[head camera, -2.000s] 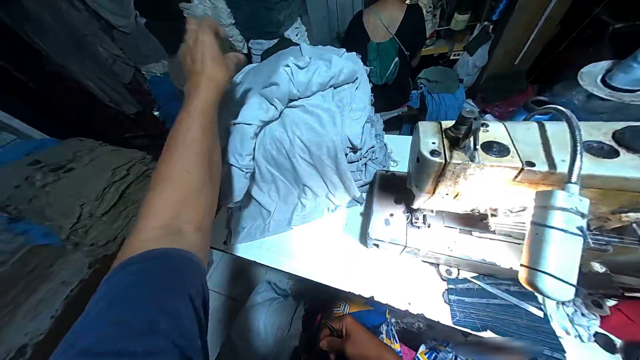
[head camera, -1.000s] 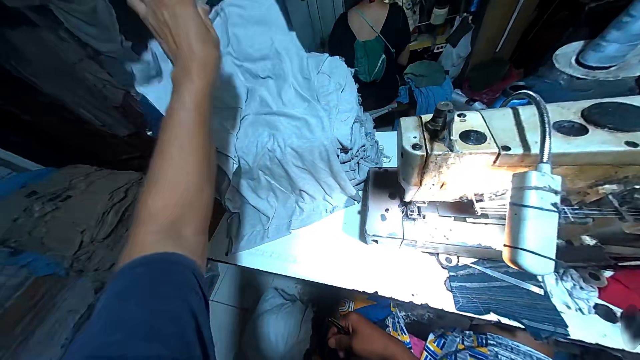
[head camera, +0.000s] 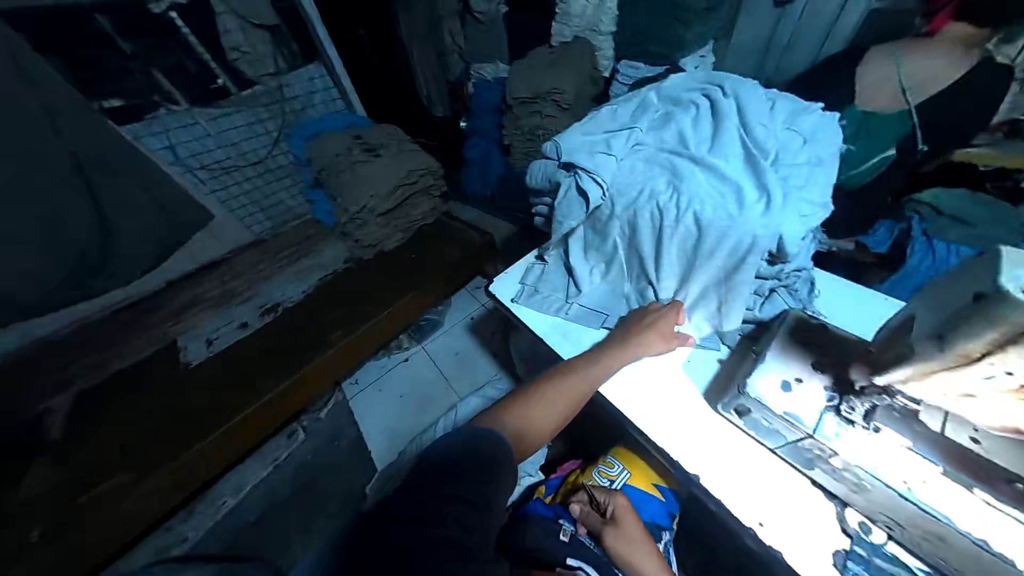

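My left hand (head camera: 652, 330) pinches the near edge of the top piece of a light grey-blue fabric pile (head camera: 688, 184), which lies on the white sewing table (head camera: 680, 408). Low in the view, over my lap, my right hand (head camera: 604, 512) is closed on a small dark metal tool, perhaps thread snips. Beneath it is yellow, blue and dark patterned cloth (head camera: 632, 472). To the right of my left hand stands an industrial sewing machine (head camera: 952, 360), its needle area brightly lit and its right part cut off by the frame.
A long wooden bench (head camera: 264, 384) runs along the left, with a stack of brown-grey cloth (head camera: 380, 180) at its far end. More folded cloth (head camera: 552, 96) stands behind the table. A person (head camera: 920, 96) sits beyond the pile at the upper right. Floor tiles (head camera: 408, 392) show between bench and table.
My left hand has come back from the far side of the pile to its near edge. The grey-blue cloth lies differently. The view has swung left. My right hand stays low with the tool.
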